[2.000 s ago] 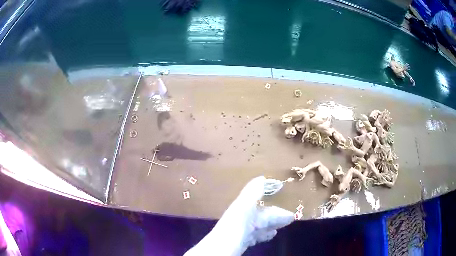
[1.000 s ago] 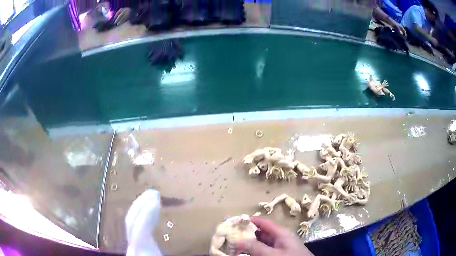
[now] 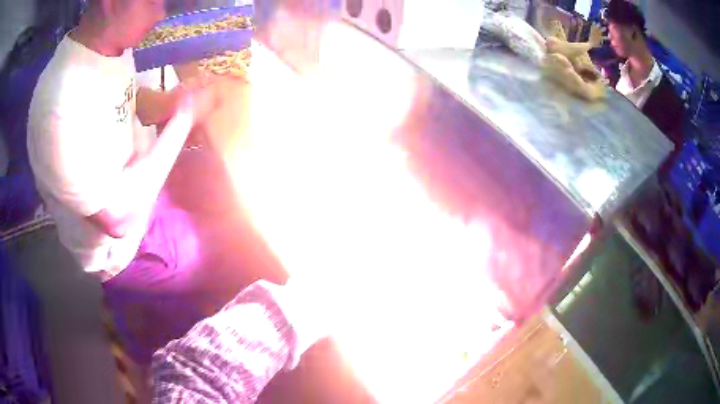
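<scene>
The heating box [image 3: 505, 181] fills the middle, with glaring white-pink light pouring from its opening. My left arm, in a checked sleeve, reaches from the bottom edge towards that glare. My left hand [image 3: 312, 312], in white, is washed out by the light at the opening; its fingers and anything in them cannot be made out. My right hand is out of the picture.
Large tan parts [image 3: 572, 67] lie on the box's metal top beside a white vented box [image 3: 438, 24]. A person [image 3: 87, 150] works at left near a blue bin [image 3: 193, 35]. Another person [image 3: 639, 63] is at upper right. The green belt [image 3: 631, 316] runs at lower right.
The view has swung left from the bench to the heating box. My left hand has moved to the glare. My right hand and the torso it held have left the picture.
</scene>
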